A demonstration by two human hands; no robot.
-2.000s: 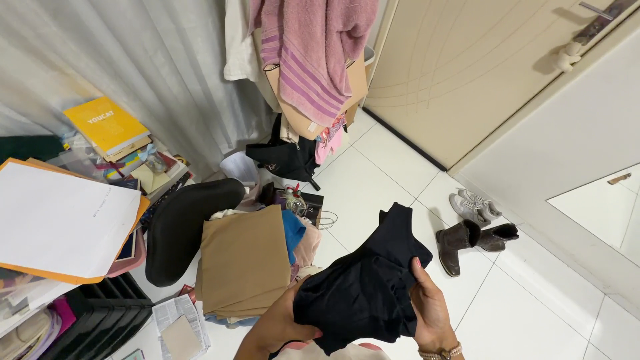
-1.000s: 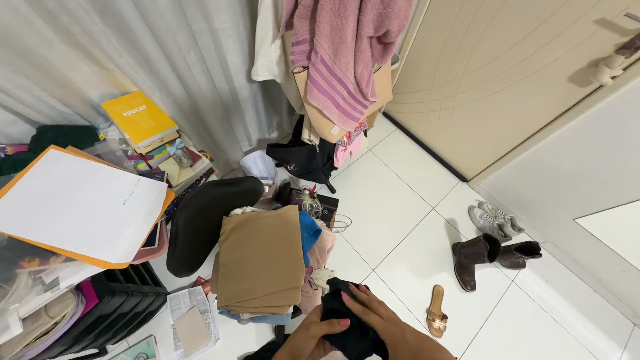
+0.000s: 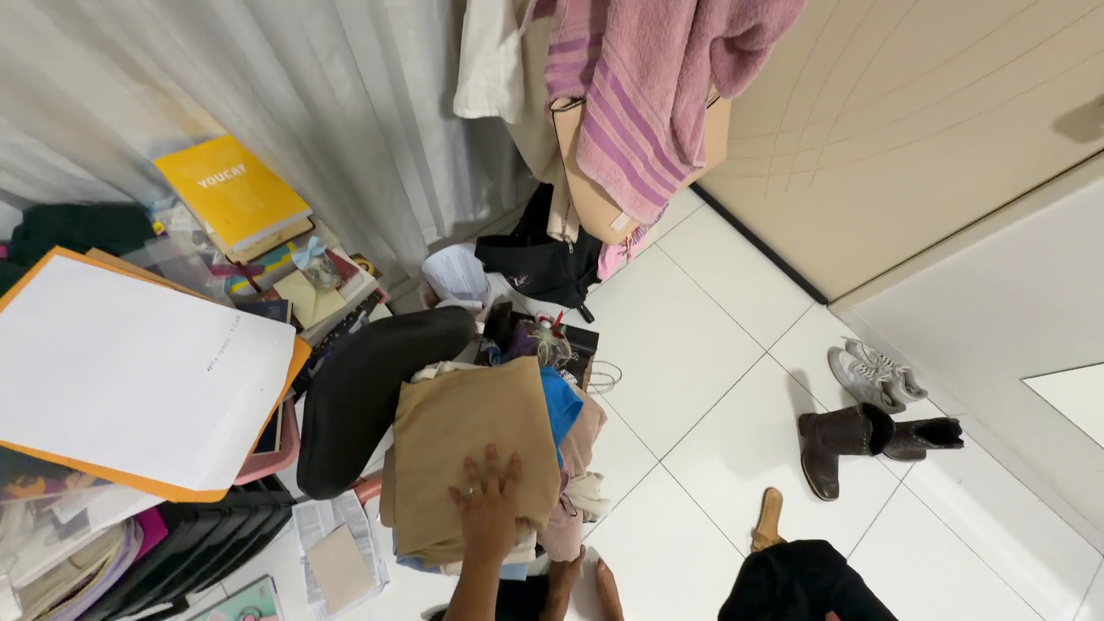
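My left hand (image 3: 489, 509) lies flat, fingers spread, on a folded tan cloth (image 3: 470, 431) at the top of a pile of clothes beside a black chair backrest (image 3: 371, 397). A black garment (image 3: 802, 586) hangs at the bottom right edge of the view. Only a fingertip of my right hand (image 3: 832, 616) shows against it; the rest of that hand is out of view. Blue and pink clothes (image 3: 580, 435) stick out at the pile's right side. More dark fabric (image 3: 517, 599) lies below the pile, next to my bare feet (image 3: 608, 591).
Brown boots (image 3: 828, 448), grey sneakers (image 3: 871, 375) and a tan sandal (image 3: 768, 517) are on the tiled floor at right. Books, papers and an orange envelope (image 3: 297, 354) crowd the left. A pink towel (image 3: 647, 103) hangs over a bag near the door (image 3: 897, 129).
My hands, both at the black garment one second ago, are now apart. The left has moved onto the tan cloth; the black garment has moved right and partly covers the sandal.
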